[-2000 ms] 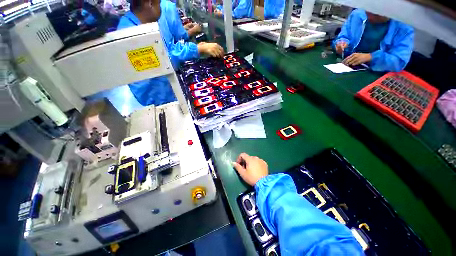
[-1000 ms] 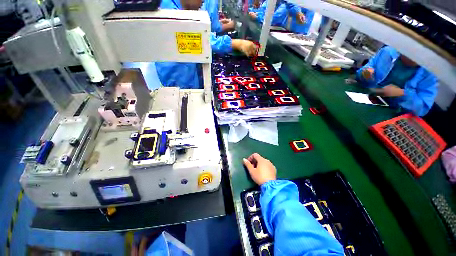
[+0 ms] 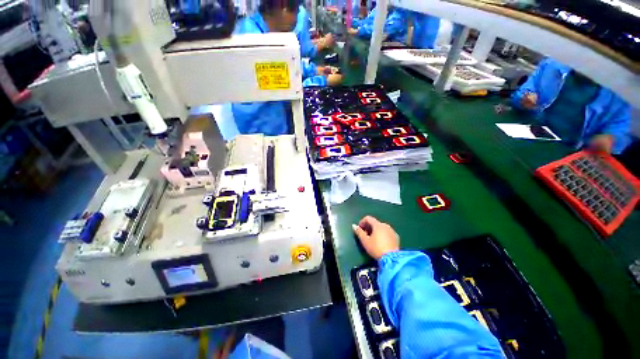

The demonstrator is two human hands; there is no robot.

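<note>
My right hand (image 3: 377,237) is over the green bench near its left edge, fingers loosely curled and a little apart, with no held part visible. Its blue sleeve crosses a shiny black blister tray (image 3: 502,270) with pale-framed housings in its pockets. My left hand is not in view. The white benchtop machine (image 3: 295,224) stands left of my hand. A dark housing with a pale yellow frame (image 3: 223,212) sits in the right fixture, beside a blue clamp (image 3: 245,207). The left fixture (image 3: 116,210) shows no housing. The driver head (image 3: 144,98) hangs above and between them.
Black trays of red-framed housings (image 3: 361,123) lie on whitish sheets behind the machine. One red-framed housing (image 3: 434,202) lies on the bench, another (image 3: 460,158) farther back. A red-orange parts tray (image 3: 596,189) is at right. People in blue smocks sit across and behind. A shelf post (image 3: 375,45) stands behind.
The view has turned left and down, so the machine and bench have shifted in the picture. My right hand keeps about the same place and pose. The far worker's hand has left the red-framed housings.
</note>
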